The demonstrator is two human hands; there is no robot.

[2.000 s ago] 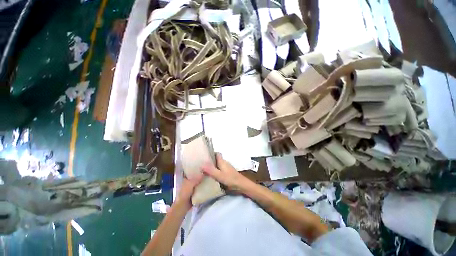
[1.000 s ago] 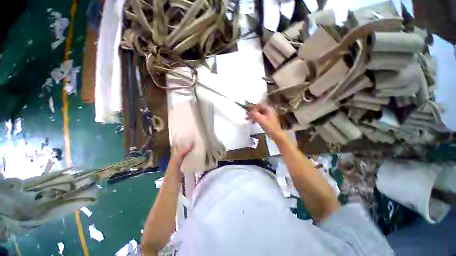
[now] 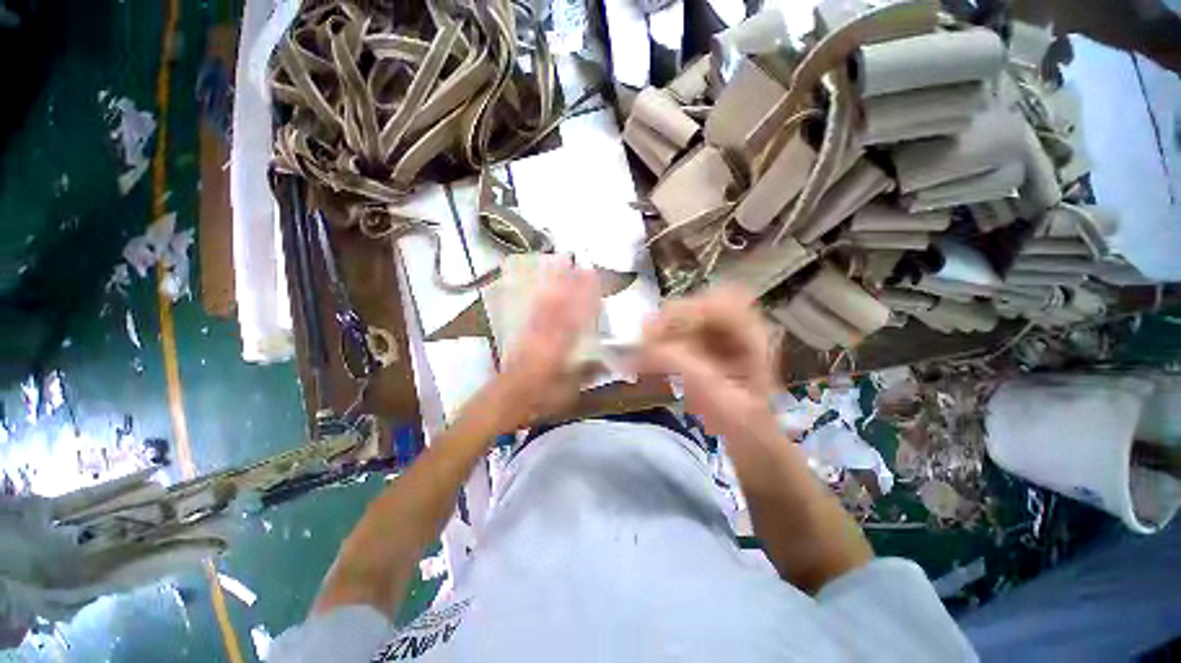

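My left hand [image 3: 554, 339] is blurred and holds a stack of beige cut panels [image 3: 521, 288] near the table's front edge. My right hand [image 3: 715, 339] is just right of it, blurred, with its fingers closed together at the stack's right side. A thin pale strip [image 3: 619, 347] shows between the hands; whether the right fingers grip it is hard to tell. A loose tie strip [image 3: 453, 266] curls on the white sheets [image 3: 576, 194] beyond the stack.
A tangled pile of long strips [image 3: 389, 97] lies beyond at the left. A large heap of tied bundles [image 3: 894, 156] is at the right. A white roll [image 3: 259, 194] runs along the left edge. A white bin [image 3: 1068, 434] stands lower right; hanging strips [image 3: 143, 512] are lower left.
The right hand has come back from reaching over the white sheets to beside the left hand. The stack has moved right and is now mostly covered by the left hand.
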